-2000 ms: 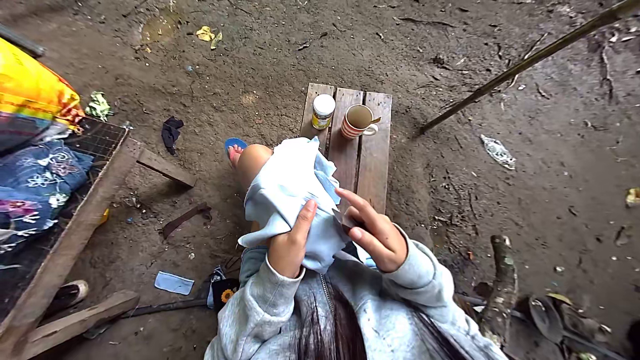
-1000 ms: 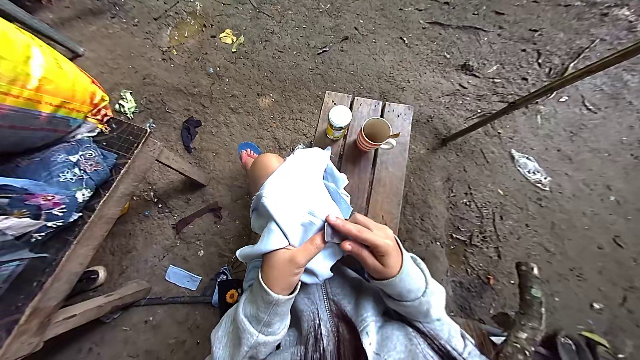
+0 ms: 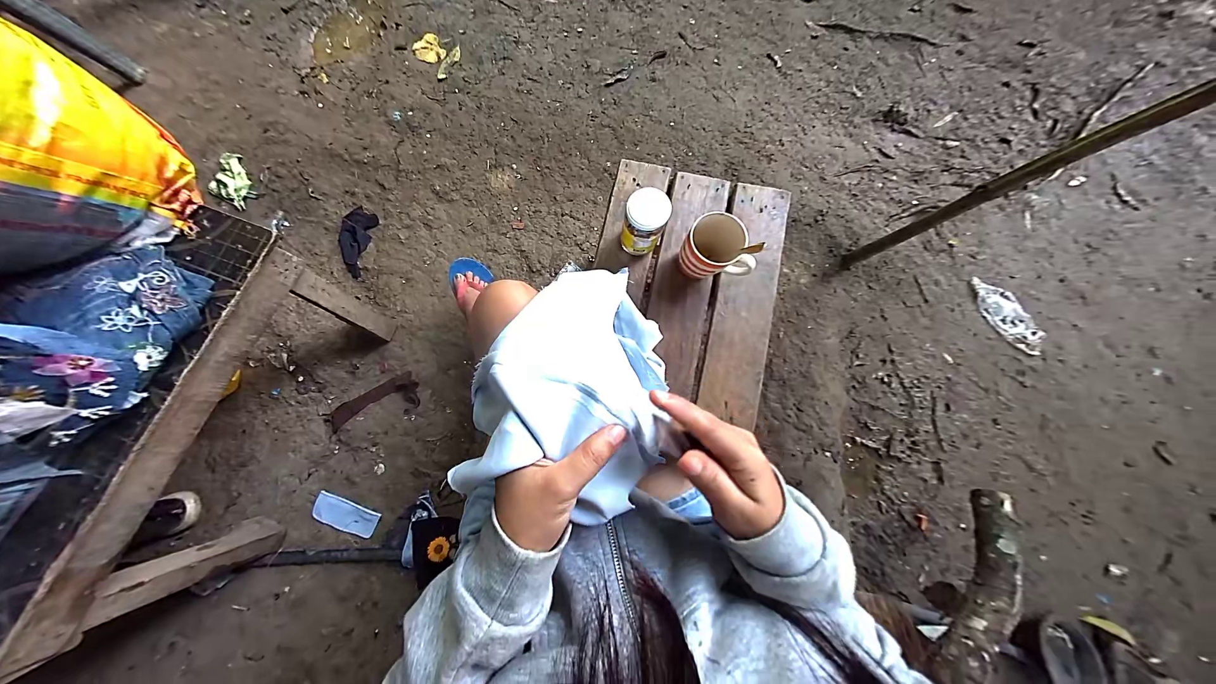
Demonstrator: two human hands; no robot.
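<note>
A light blue cloth [image 3: 570,370] lies bunched over my lap. My left hand [image 3: 551,489] holds its near part, with the thumb on top and the fingers hidden beneath the fabric. At the cloth's right edge is my right hand [image 3: 727,465], its index finger and thumb apart; something small and dark shows blurred between them, and I cannot tell what it is or whether it is gripped. Beyond the cloth, a jar with a white lid [image 3: 646,220] and a striped mug [image 3: 711,247] with a utensil handle in it stand on a wooden slatted bench [image 3: 741,332].
At left, a wood-framed mesh rack [image 3: 180,418] bears embroidered denim [image 3: 114,323] and a yellow sack [image 3: 76,142]. A blue fabric scrap [image 3: 346,514] and a dark cloth [image 3: 356,239] lie on the muddy ground. A pole [image 3: 1026,176] slants at right, above a cut branch [image 3: 990,579].
My right hand has gone from close beside my left thumb to slightly apart from it, its index finger and thumb spread. The cloth stays on my lap.
</note>
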